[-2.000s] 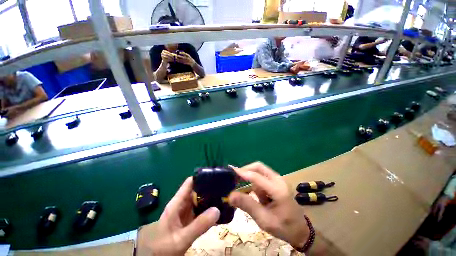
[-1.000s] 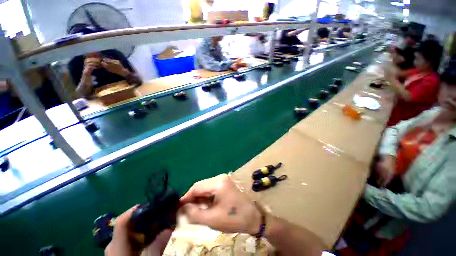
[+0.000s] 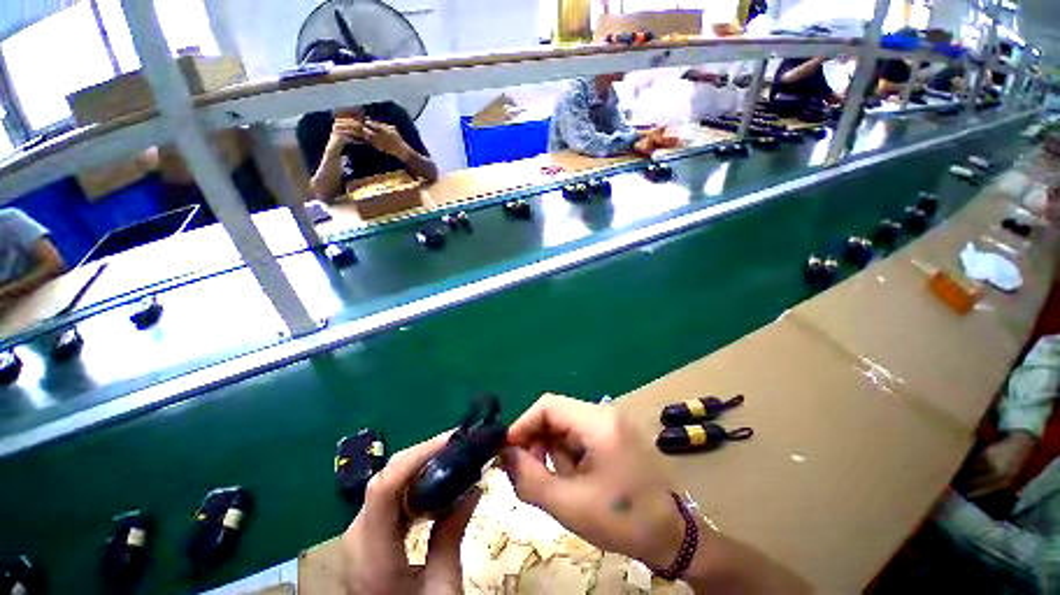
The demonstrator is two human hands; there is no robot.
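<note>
My left hand (image 3: 389,523) holds a glossy black corded unit (image 3: 448,474), tilted, with its thin black loops at the upper right end. My right hand (image 3: 581,471) is at that end, its thumb and fingers pinched together close to the loops; I cannot tell what is between the fingertips. Below the hands is a box heaped with pale slips (image 3: 523,540), partly hidden by both hands. Two slim black pieces (image 3: 697,437) with yellow bands and end loops lie side by side on the cardboard to the right.
The green conveyor belt (image 3: 558,337) runs across behind my hands and carries black units, one (image 3: 360,463) close to my left hand. The cardboard bench cover (image 3: 802,430) extends right, with an orange piece (image 3: 953,291). Workers sit opposite; a sleeve (image 3: 1029,395) shows at the right edge.
The view has swung back left since one second ago. The unit is now tilted up to the right, and my right fingers have gone to its loop end.
</note>
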